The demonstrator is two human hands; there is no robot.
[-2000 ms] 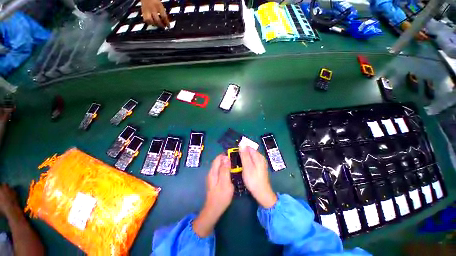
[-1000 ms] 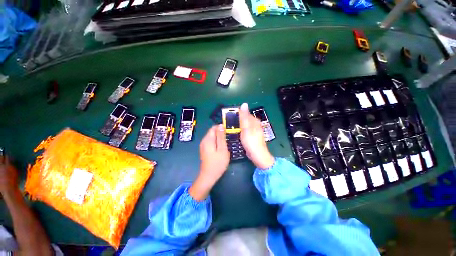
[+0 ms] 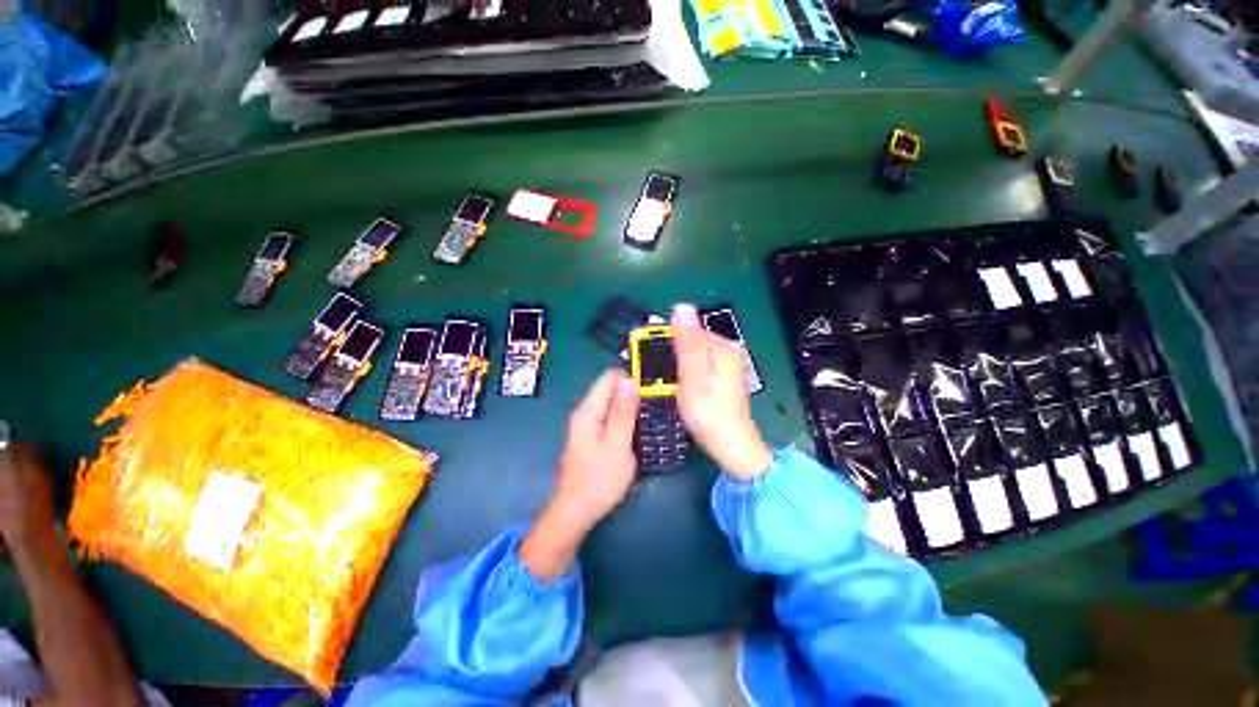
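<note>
A black front housing with a yellow frame round its screen window (image 3: 660, 431) is held upright between my two hands, its keypad towards me. My left hand (image 3: 602, 445) grips its left edge. My right hand (image 3: 715, 394) grips its right edge near the top. What lies under the housing is hidden. Small flat dark parts (image 3: 616, 323) lie just beyond my hands. A part-assembled phone body (image 3: 729, 332) lies partly hidden behind my right hand. More phone bodies with orange bits (image 3: 523, 351) lie to the left.
A bag of orange parts (image 3: 297, 483) lies at left, a black blister tray (image 3: 967, 332) at right. A red front housing (image 3: 573, 216) and several phones lie on the moving-line surface beyond. Stacked trays (image 3: 483, 62) stand at the far side. Another person's arm (image 3: 53, 566) is at the left edge.
The view has tilted down since the earliest frame. The housing stays between my hands, a little lower than one second ago. The far phones have shifted slightly right relative to the near ones.
</note>
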